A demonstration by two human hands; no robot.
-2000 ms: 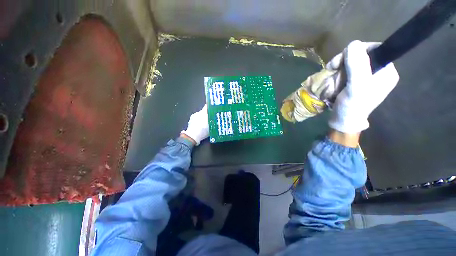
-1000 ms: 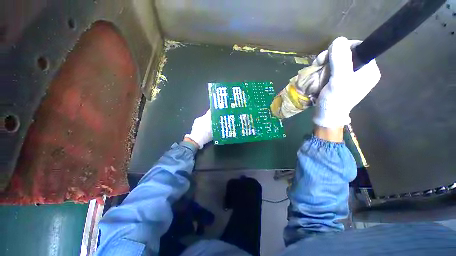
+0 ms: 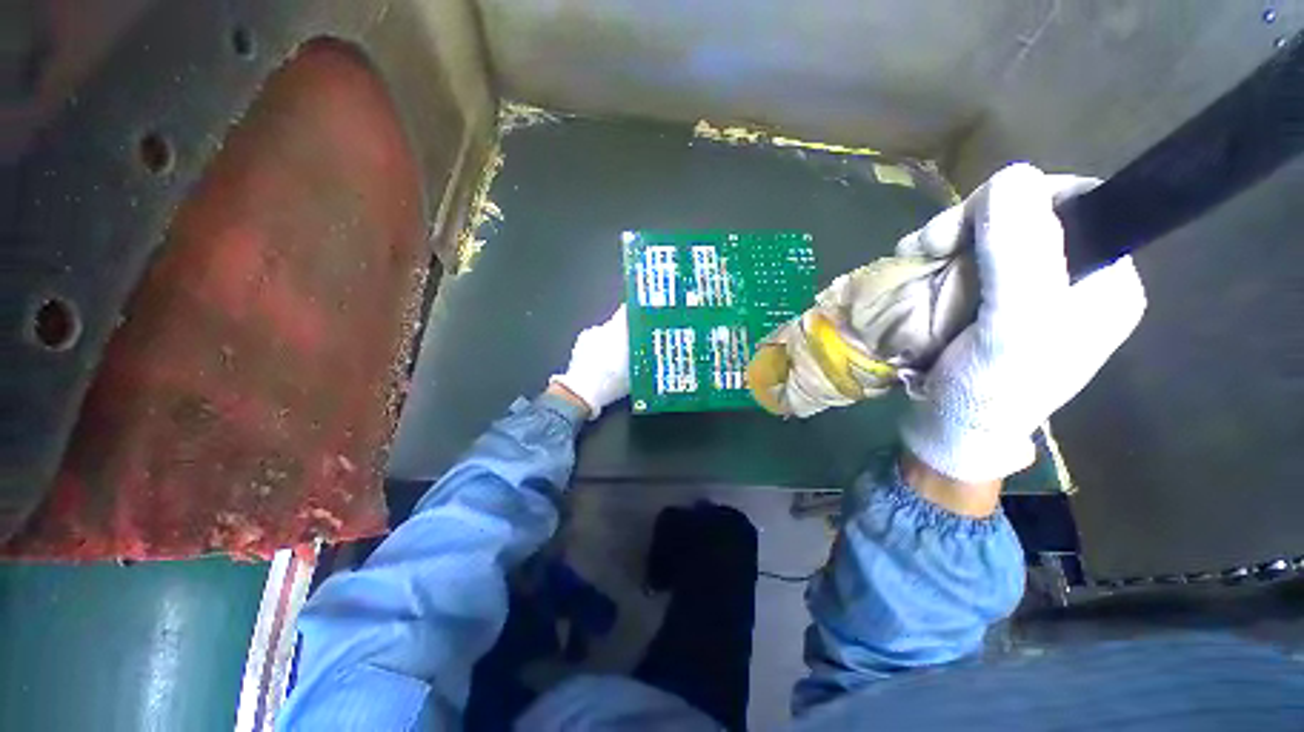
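A green circuit board (image 3: 697,318) with rows of white and silver solder bars facing up is over the dark green shelf. My left hand (image 3: 601,360), in a white knit glove, holds its left edge; the fingers are partly hidden under the board. My right hand (image 3: 1023,322), also gloved, grips the hose nozzle (image 3: 858,343), wrapped in dirty white cloth with yellow tape. The nozzle tip is over the board's lower right part and hides that corner; contact cannot be told.
The dark green shelf (image 3: 551,200) has crusty yellowish edges. Grey booth walls (image 3: 744,65) stand behind and right. A black hose (image 3: 1187,165) runs to the upper right. A flap (image 3: 272,300) with a worn red part is at left, above a green surface (image 3: 129,644).
The nozzle has moved left from beside the board to over its lower right part. The board and surroundings appear shifted slightly right in view. Both hands keep their holds.
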